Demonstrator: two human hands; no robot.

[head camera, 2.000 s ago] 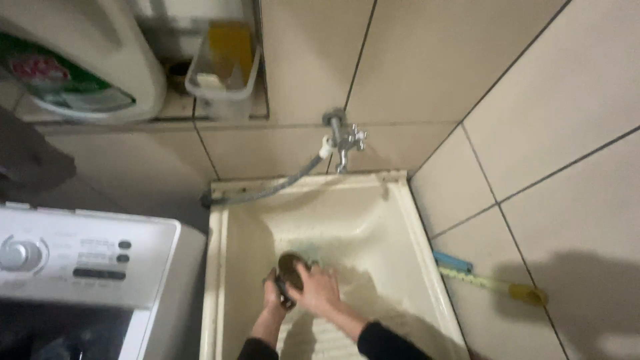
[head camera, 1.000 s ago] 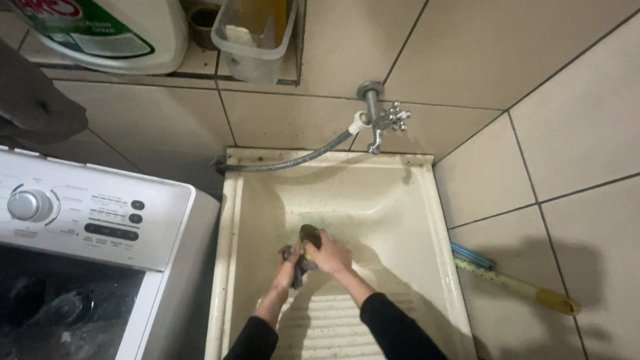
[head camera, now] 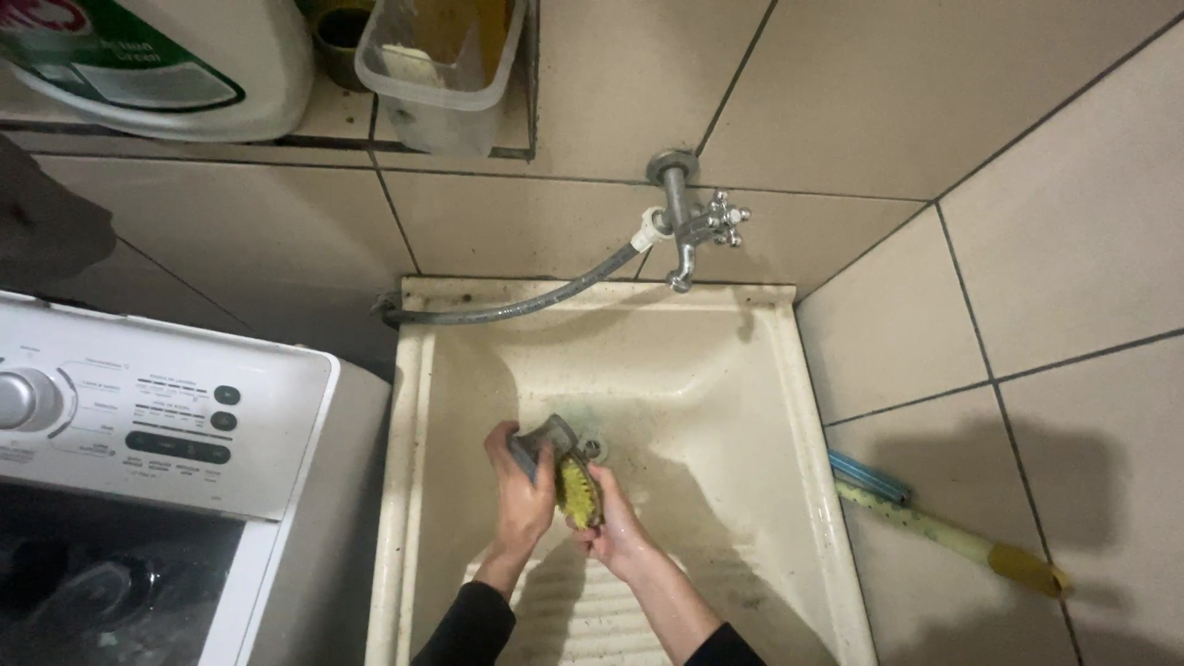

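Both hands are over the basin of a cream laundry sink [head camera: 601, 365]. My left hand [head camera: 525, 495] grips a grey cloth-like item [head camera: 546, 442], whose exact kind I cannot tell. My right hand [head camera: 612, 523] holds a scrubbing brush [head camera: 580, 490] with yellow-green bristles, turned on its side so that the bristles face left. The brush sits close against the grey item, near the drain [head camera: 592, 450]. Ribs of the sink's washboard [head camera: 592, 615] show below the hands. A metal tap [head camera: 683, 231] with a grey hose [head camera: 555, 298] is above the basin; no water runs from its spout.
A white washing machine [head camera: 277, 388] stands left of the sink. On the wall ledge are a large detergent bottle [head camera: 222, 55], a small round pot and a clear plastic tub [head camera: 444, 97]. A yellow stick [head camera: 934, 532] and a blue item [head camera: 869, 476] lie right of the sink.
The brush has turned in my right hand; its yellow-green bristles now show, where only its dark back showed before. The grey item is more spread in my left hand. The view has shifted.
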